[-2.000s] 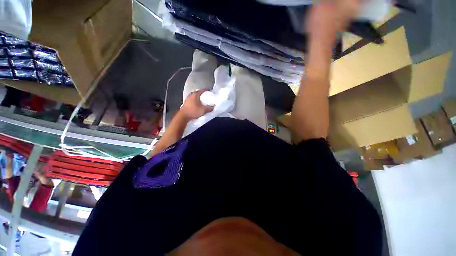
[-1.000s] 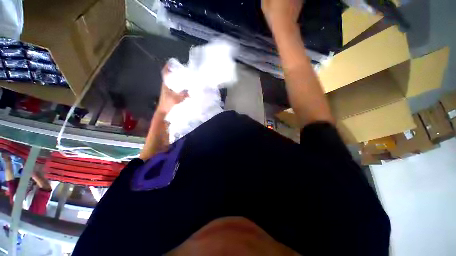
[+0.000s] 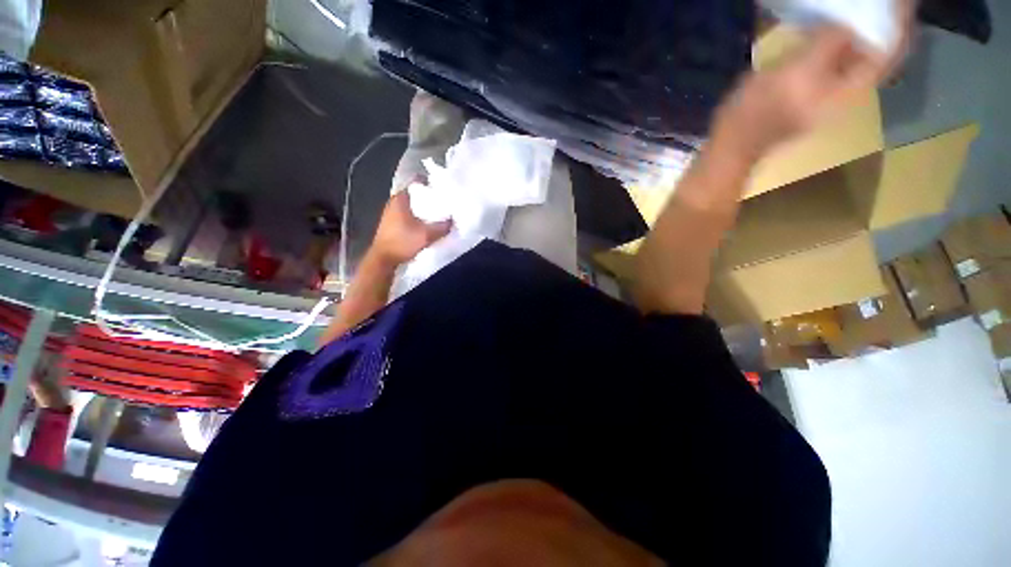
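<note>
My left hand (image 3: 408, 229) is shut on a bunch of crumpled white interleaf sheets (image 3: 484, 183), held low in front of my legs. My right hand (image 3: 831, 72) is blurred at the upper right, beyond the right end of the tray stack, and is shut on a white sheet (image 3: 859, 16) cut off by the top edge. The tray stack (image 3: 554, 66), glossy black on top with grey-white layered edges, lies at the top centre, partly out of the picture.
An open carton (image 3: 804, 227) stands at the right, with sealed cartons (image 3: 926, 290) behind it. Another carton (image 3: 166, 83) with wrapped dark trays (image 3: 55, 116) is at the upper left. A green line (image 3: 177, 321), red racks (image 3: 155, 371) and another person's arm (image 3: 50, 415) are at the left.
My right hand has moved from the top of the tray stack out to the right and now holds a white sheet. My left hand has stayed low with its bunch of sheets.
</note>
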